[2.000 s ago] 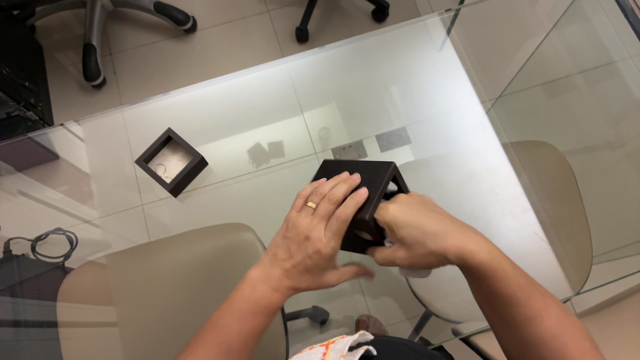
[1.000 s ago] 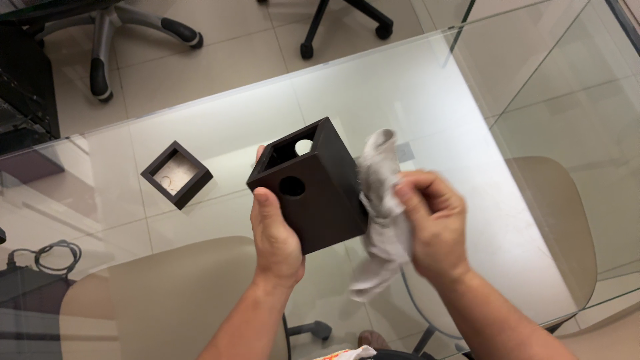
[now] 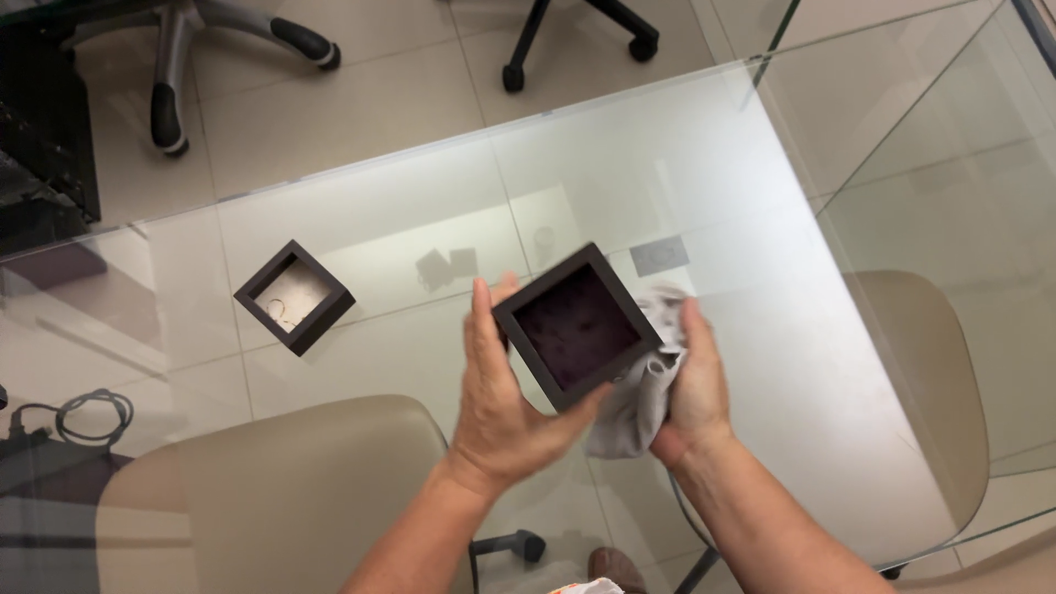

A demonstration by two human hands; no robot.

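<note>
A dark square box [image 3: 535, 355] is held up over the glass table, its framed square face with a dark recessed inside turned toward me. My left hand [image 3: 507, 396] grips the box from its left and lower side, thumb along the bottom edge. At the box's right side, my right hand [image 3: 700, 388] holds a crumpled light grey cloth [image 3: 631, 417] against it; the fingers are partly hidden behind the cloth. Left of both hands, a smaller dark square frame-like box [image 3: 323, 320] with a pale inside lies on the glass, a thin ring-like curl visible in it.
The glass tabletop [image 3: 396, 194] shows reflections and the tiled floor beneath. A beige chair [image 3: 289, 487] shows at the lower left, another [image 3: 924, 363] at the right. A coiled black cable [image 3: 95, 421] is at the far left. Wheeled chair bases stand beyond the far edge.
The larger box has turned; its side with a round hole no longer shows, and a dark recessed face does. My right hand has brought the cloth against the box, and the cloth is more bunched.
</note>
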